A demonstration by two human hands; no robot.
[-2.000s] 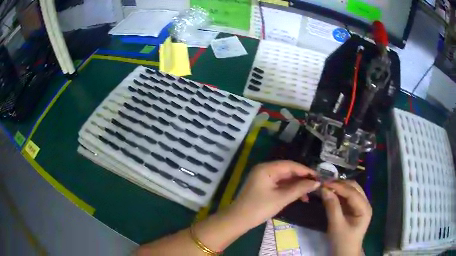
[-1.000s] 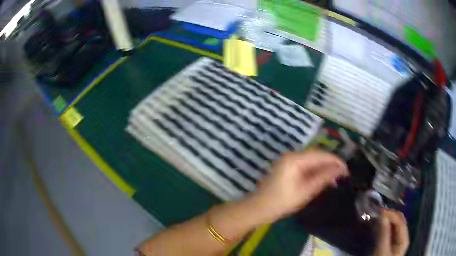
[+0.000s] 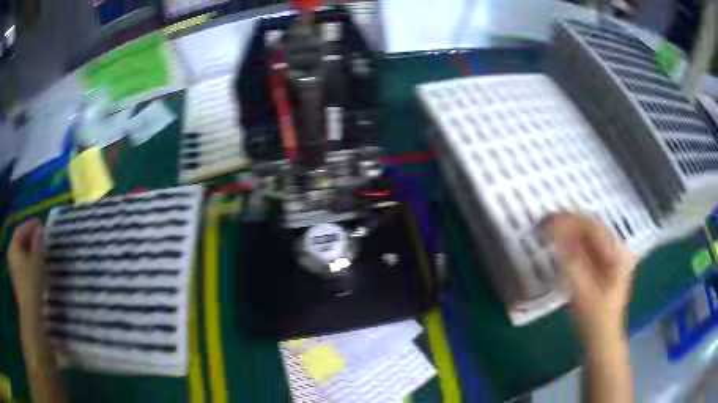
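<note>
My right hand is over the lower part of the white right tray, fingers pointing down at its slots; blur hides whether it holds a part. My left hand is at the far left edge of the left tray, which carries rows of dark parts; its fingertips are blurred and I cannot tell if they hold anything. The black hand-lever fixture stands between the trays, with no hand on it. Its silver disc is at the front, below the clamp linkage.
A taller grey stack with dark rows stands beyond the right tray. A back tray is left of the fixture upright. A paper form lies below the fixture. Yellow notes and a green sign are at the upper left.
The view has turned right. My hands, together at the fixture's disc two seconds ago, have moved apart: the left to the left tray's far edge, the right to the right tray.
</note>
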